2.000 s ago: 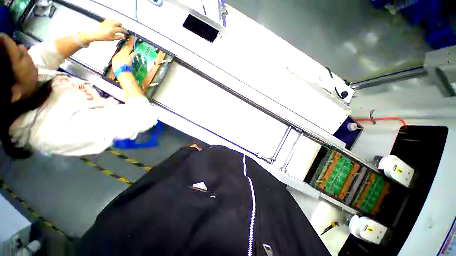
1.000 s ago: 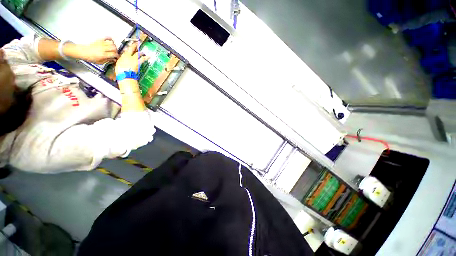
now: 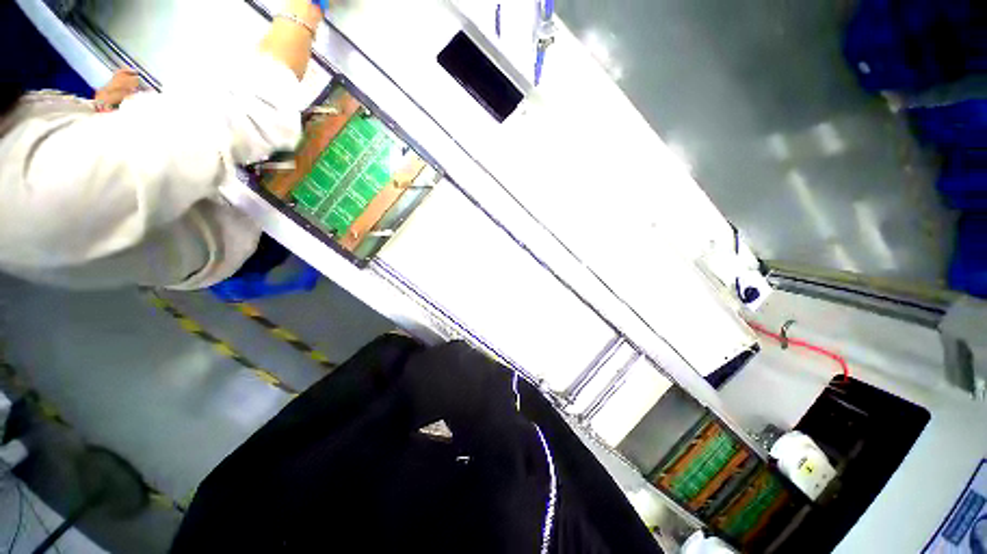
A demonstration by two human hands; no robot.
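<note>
Neither of my hands is in the picture; only my dark jacket shows at the bottom. A green circuit board [image 3: 344,171] lies in a dark-edged carrier frame [image 3: 313,220] on the conveyor. Orange-brown hold-down bars [image 3: 381,206] run along two opposite sides of the board. No hand touches this board. A second frame with a green board [image 3: 700,467] lies at the lower right, beside another green board [image 3: 751,513] near the dark machine opening.
A co-worker's pale sleeve [image 3: 130,179] reaches over the conveyor at the left. Cross rods [image 3: 599,379] span the track. A conveyor rail [image 3: 520,235] runs diagonally. A white rounded unit [image 3: 803,465] stands by the dark machine opening [image 3: 855,433].
The co-worker's hands have left the near board and moved to the upper left. The boards sit slightly further along the track, and the whole view has shifted. My hands stay out of view.
</note>
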